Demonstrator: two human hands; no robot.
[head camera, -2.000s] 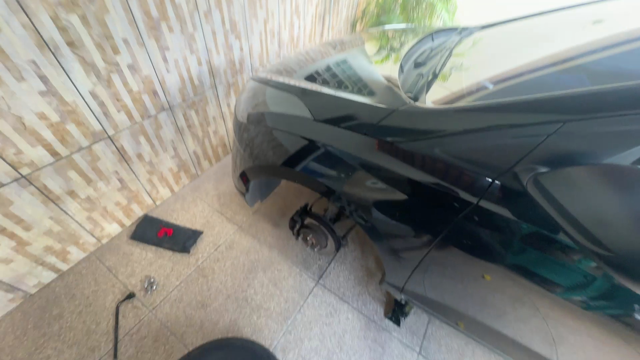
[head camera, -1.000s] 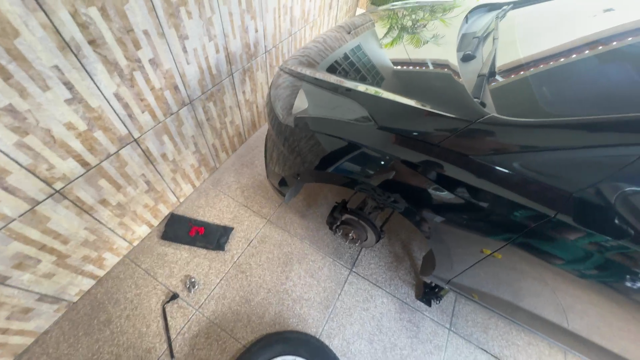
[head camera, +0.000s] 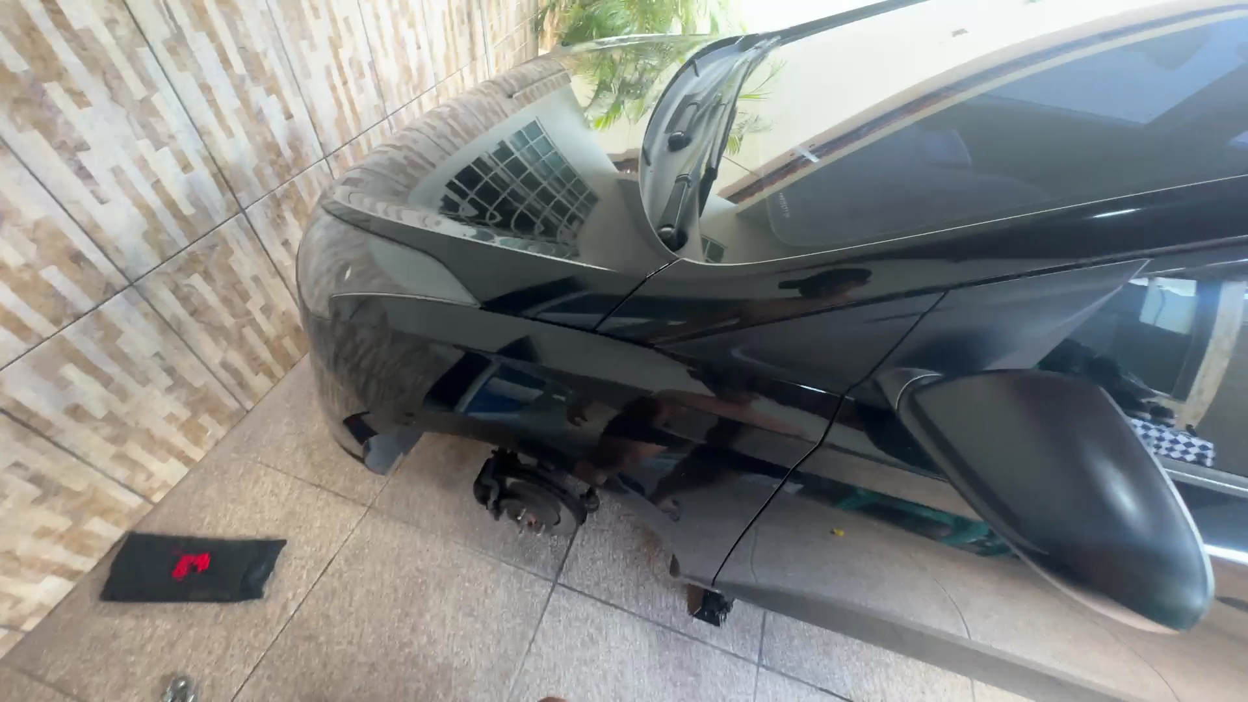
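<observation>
Neither of my hands can be made out; a small skin-toned patch at the bottom edge is too little to identify. A black car (head camera: 604, 380) fills the middle and right. Its front wheel is off, so the brake disc (head camera: 536, 509) and caliper (head camera: 490, 483) show in the wheel arch. Behind the arch, a dark object that looks like a jack (head camera: 710, 606) stands under the sill. On the tiled floor at the left lies a black cloth or pouch (head camera: 234, 568) with a red item (head camera: 190, 565) on it.
A tiled wall (head camera: 117, 244) runs along the left, close to the car's front bumper (head camera: 336, 361). The side mirror (head camera: 1053, 487) sticks out at the right. Small metal pieces (head camera: 179, 689) lie at the bottom left edge. Palm leaves (head camera: 634, 58) show beyond the hood.
The view has shifted nearer to the car. The wheel and the dark wrench-like bar on the floor, seen earlier at the bottom, are out of view now.
</observation>
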